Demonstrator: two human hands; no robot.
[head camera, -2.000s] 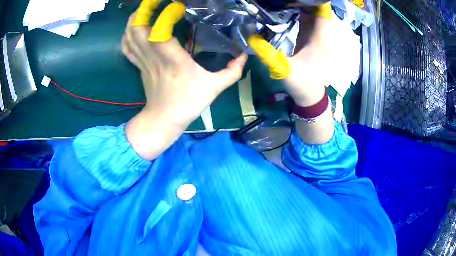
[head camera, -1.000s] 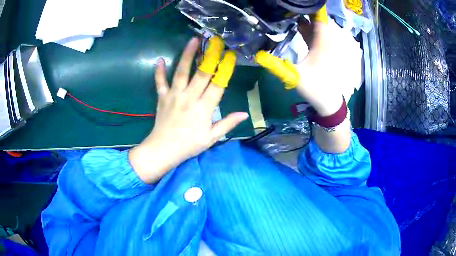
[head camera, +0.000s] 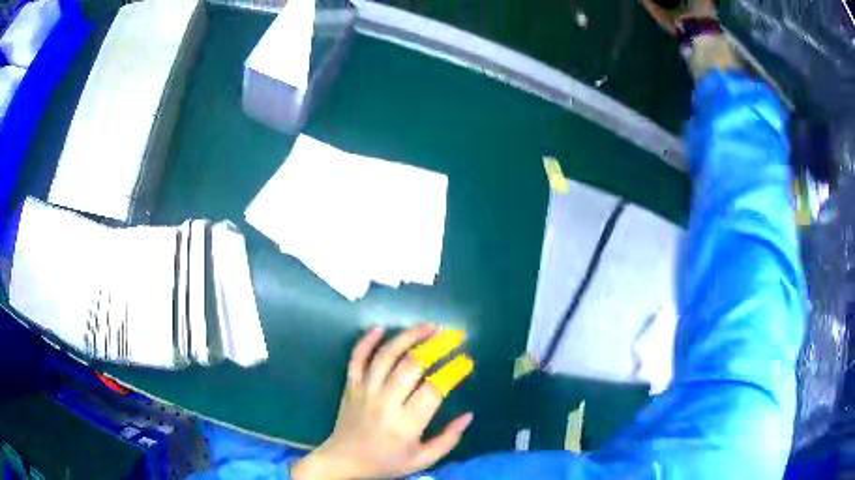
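My left hand (head camera: 398, 403) rests palm down near the front edge of the green bench (head camera: 487, 253), fingers spread, with yellow finger cots on two fingers and nothing in it. My right arm reaches far forward at the right. My right hand (head camera: 677, 13) is small and cut off by the top edge, so its fingers and anything in them are hidden. A taped white work mat (head camera: 572, 281) lies at the right with a black strap (head camera: 589, 277) across it, partly covered by my right sleeve. Loose white wipes (head camera: 361, 211) lie flat in the middle.
A mirror stack (head camera: 112, 281) leans at the left, with a long white stack (head camera: 122, 103) behind it. A wedge-shaped piece (head camera: 277, 80) stands at the back left. A pale rail (head camera: 525, 80) crosses the back. Short masking tape strips (head camera: 575, 427) are near the front edge.
The view has swung left and forward. My right hand has moved from the dark housing and clear film to far forward. The housing is out of view. My left hand stays open on the bench.
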